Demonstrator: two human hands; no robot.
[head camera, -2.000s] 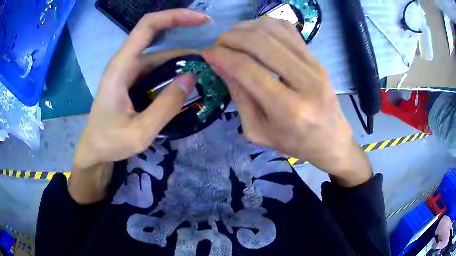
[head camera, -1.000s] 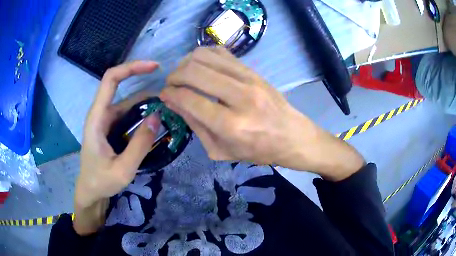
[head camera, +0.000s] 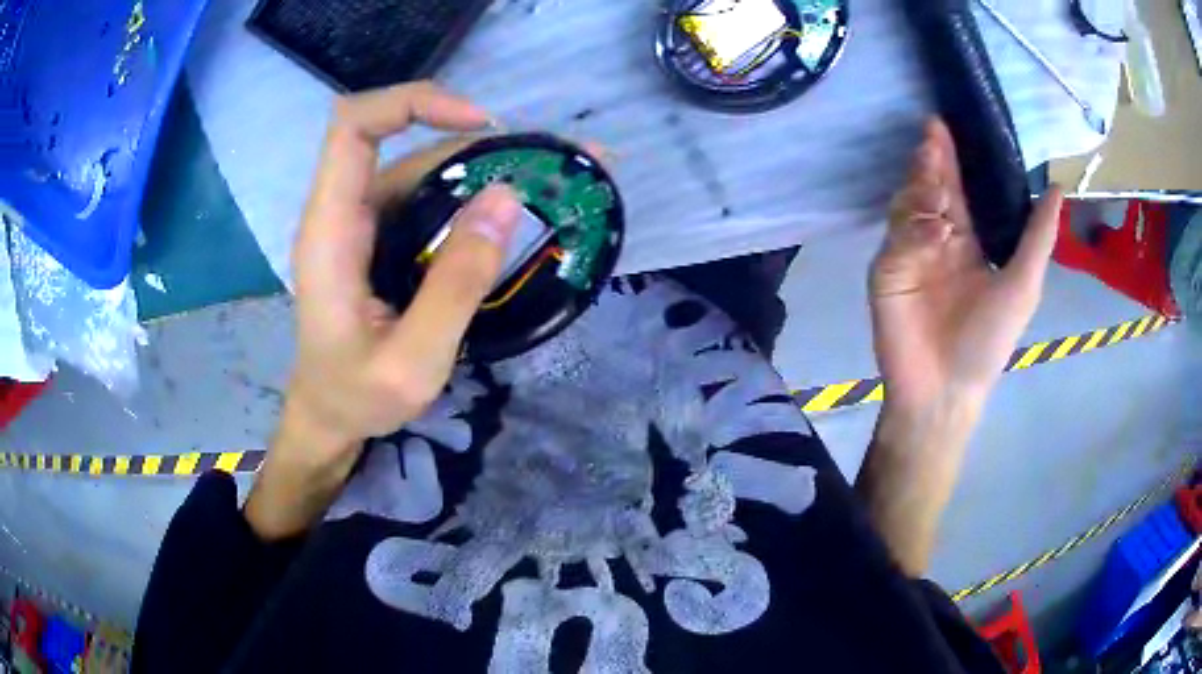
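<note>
My left hand (head camera: 382, 290) holds a round black housing (head camera: 580, 310) tilted above the bench's near edge, thumb on the silver battery (head camera: 525, 246). A green curved circuit board (head camera: 573, 198) lies along the housing's upper right side, with thin orange-yellow leads beside the battery. My right hand (head camera: 946, 283) is off to the right, palm up, thumb and fingers apart, at the lower end of the black electric screwdriver (head camera: 978, 112). Whether it touches the screwdriver is unclear; its fingers are not closed on it.
A second open unit (head camera: 751, 50) lies on the white foam sheet (head camera: 659, 178). A black textured tray (head camera: 369, 33) is at the top left, a blue bin (head camera: 86, 119) at the far left. A slim metallic stick (head camera: 1035, 66) lies at the right. A red stool (head camera: 1120, 270) stands beyond the bench.
My right hand has left the circuit board and moved right to the screwdriver, its fingers spread. My left hand still holds the housing. The view has shifted.
</note>
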